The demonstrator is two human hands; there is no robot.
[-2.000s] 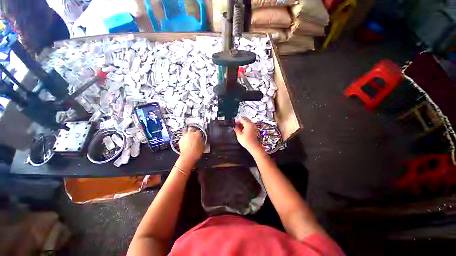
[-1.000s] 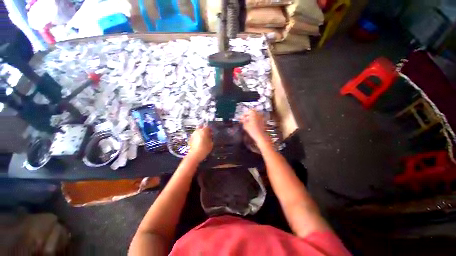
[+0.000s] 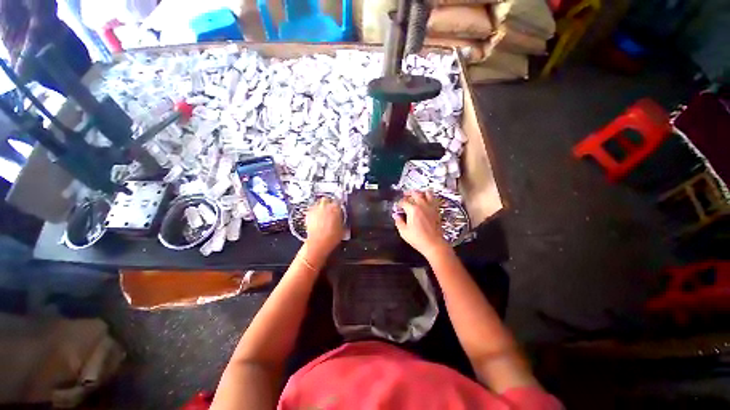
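The dark green hand press (image 3: 390, 152) stands upright in front of me, with its dark base (image 3: 372, 228) at the table edge. My left hand (image 3: 324, 224) is over the left parts bowl (image 3: 296, 224), fingers down; whether it holds a part cannot be seen. My right hand (image 3: 418, 220) is between the press base and the right parts bowl (image 3: 464, 228), fingers bent together; any part in it is too small to tell. Small shiny metal parts (image 3: 452, 218) show in the right bowl.
Whitish-grey pieces (image 3: 280, 96) are heaped behind the press. A lit smartphone (image 3: 263, 194) lies left of the left bowl. A second press (image 3: 88, 152) with a silver plate (image 3: 136, 207) and two bowls is far left. An open bag (image 3: 384, 300) hangs below the table edge.
The view has shifted. My left hand has moved from beside the press base back over the left bowl. My right hand has come down from beside the press to the right bowl's inner side.
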